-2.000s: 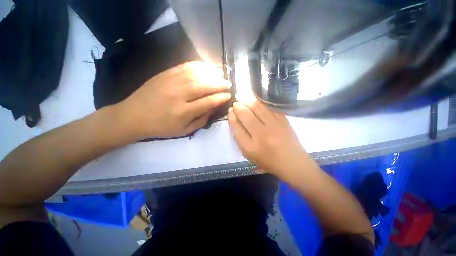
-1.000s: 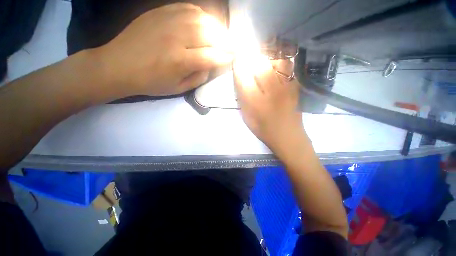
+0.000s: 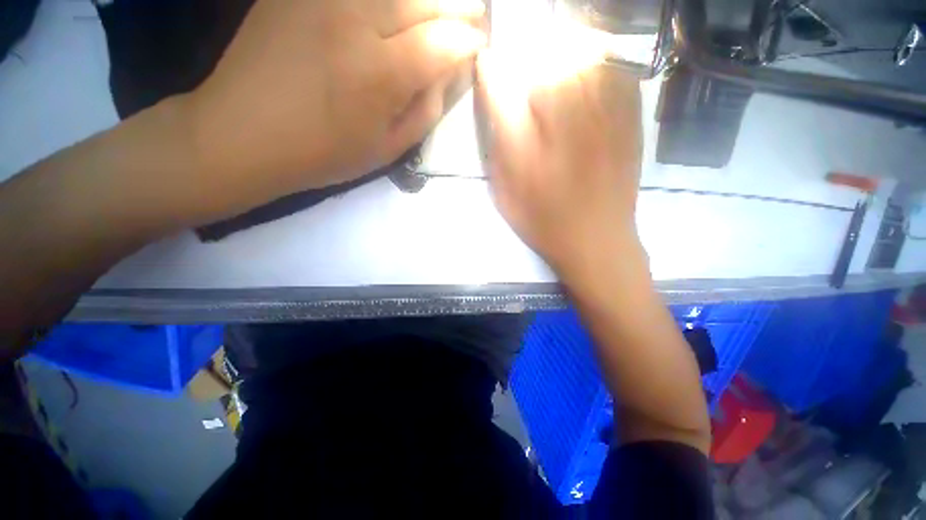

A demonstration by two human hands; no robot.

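A black cut panel (image 3: pixel 168 51) lies under my left hand (image 3: pixel 330 91), its lower edge showing below the wrist. My left fingers are curled together on the cloth, with their tips partly washed out by glare. My right hand (image 3: pixel 564 152) is close beside it, fingers pointing up into the glare; what its fingertips touch is hidden. The sewing machine (image 3: pixel 701 36) fills the upper right, blurred. The needle and presser foot are lost in the lamp glare (image 3: pixel 528 51).
The white table (image 3: pixel 335 249) has a tape-like front edge. An orange bar (image 3: pixel 851 182) and a dark slim tool (image 3: pixel 847 244) are on the right. A small dark part (image 3: pixel 409 178) sits between the hands. Blue bins (image 3: pixel 122 350) and a red object (image 3: pixel 741 418) are below.
The view has shifted, so hands and table edge sit higher. Since two seconds ago, the panel's edge has left the spot below the fingertips, where white surface and the small dark part now show.
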